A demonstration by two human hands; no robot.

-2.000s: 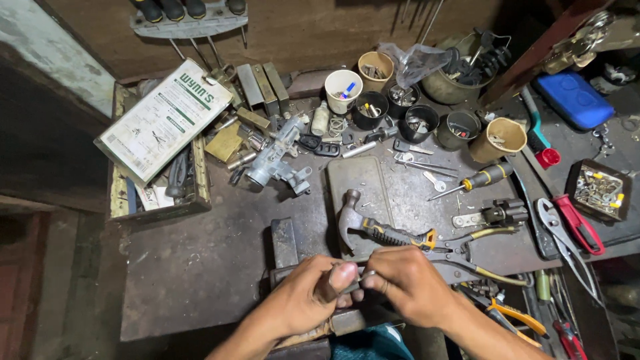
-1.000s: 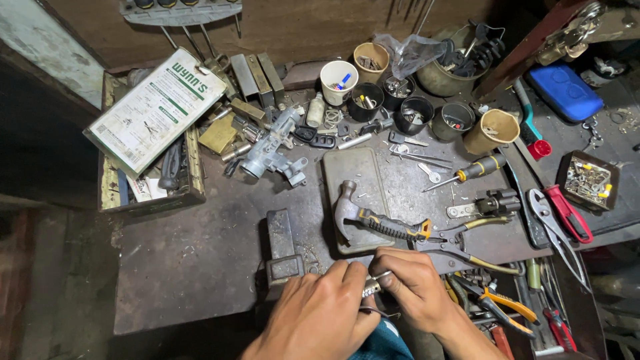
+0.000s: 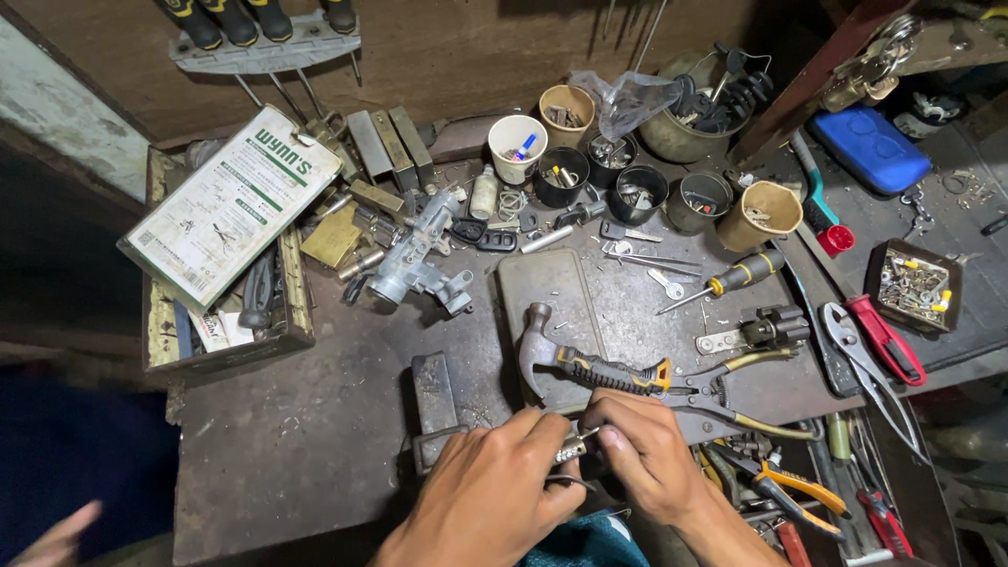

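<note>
My left hand (image 3: 504, 480) grips a small metal cylinder (image 3: 571, 450), probably a lock cylinder, near the front edge of the bench. Close against it on the right, my right hand (image 3: 642, 453) pinches a thin metal piece (image 3: 589, 433) at the cylinder's end; its full shape is hidden by the fingers. Just beyond both hands lies a claw hammer (image 3: 583, 366) with a black and yellow grip. A small bench vise (image 3: 435, 402) stands left of the hammer. Farther back lies a cast-metal ignition lock housing (image 3: 413, 256).
Cups of small parts (image 3: 516, 150) line the back. A screwdriver (image 3: 728, 279), a cut key (image 3: 666, 284) and red-handled pliers (image 3: 874, 378) lie right. A carton (image 3: 232, 205) rests on a wooden box at left. An open drawer (image 3: 921, 472) holds tools. Another person's hand (image 3: 59, 535) shows lower left.
Both hands remain together around the small part, while my left hand has turned so its back faces up. Another person's hand has appeared at lower left.
</note>
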